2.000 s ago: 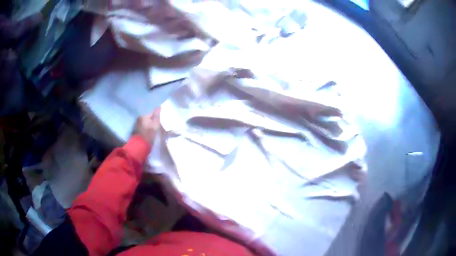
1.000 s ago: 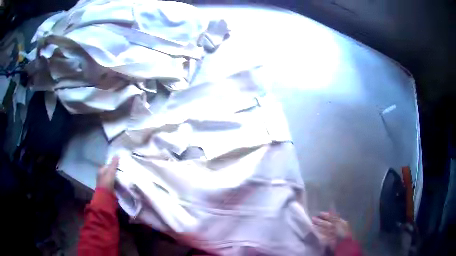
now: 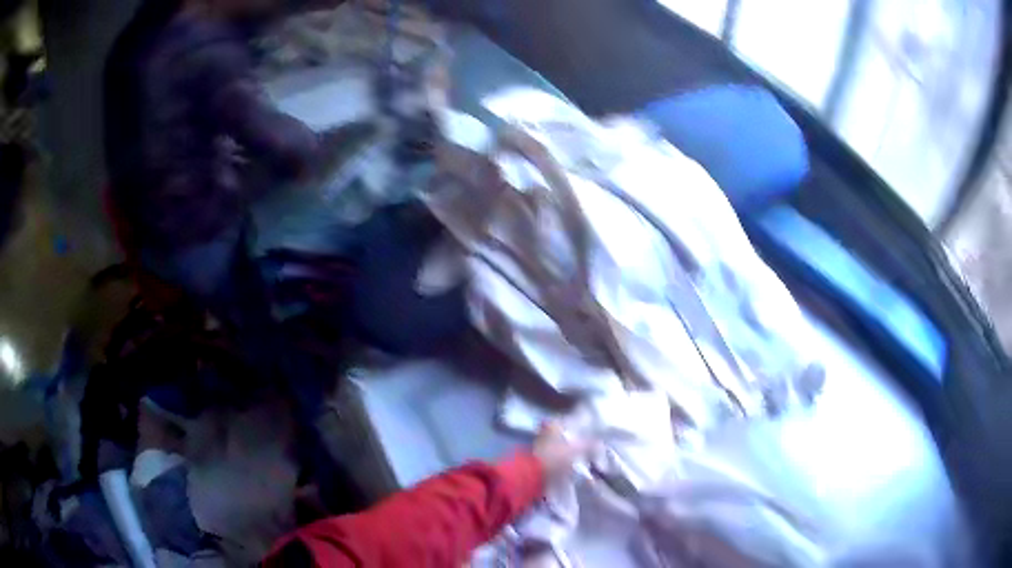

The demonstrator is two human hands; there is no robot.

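The pale garment body [image 3: 710, 499] lies crumpled on the table at the lower middle, partly cut off by the bottom edge. My left hand [image 3: 564, 449], in a red sleeve, is at the garment's left end, with the fingers on or around the cloth; the view is blurred and the grip is unclear. My right hand is out of the picture. The steam iron is not in view.
A heap of pale garments [image 3: 621, 255] lies on the far part of the pressing table [image 3: 416, 416]. A person in dark clothes [image 3: 183, 144] is at the upper left. A blue object [image 3: 727, 144] stands beyond the heap by the window. A white roll [image 3: 124, 516] is at lower left.
The view has swung left, bringing the heap and the other person into view. My right hand and the iron have left the picture. My left hand is still at the garment's left end.
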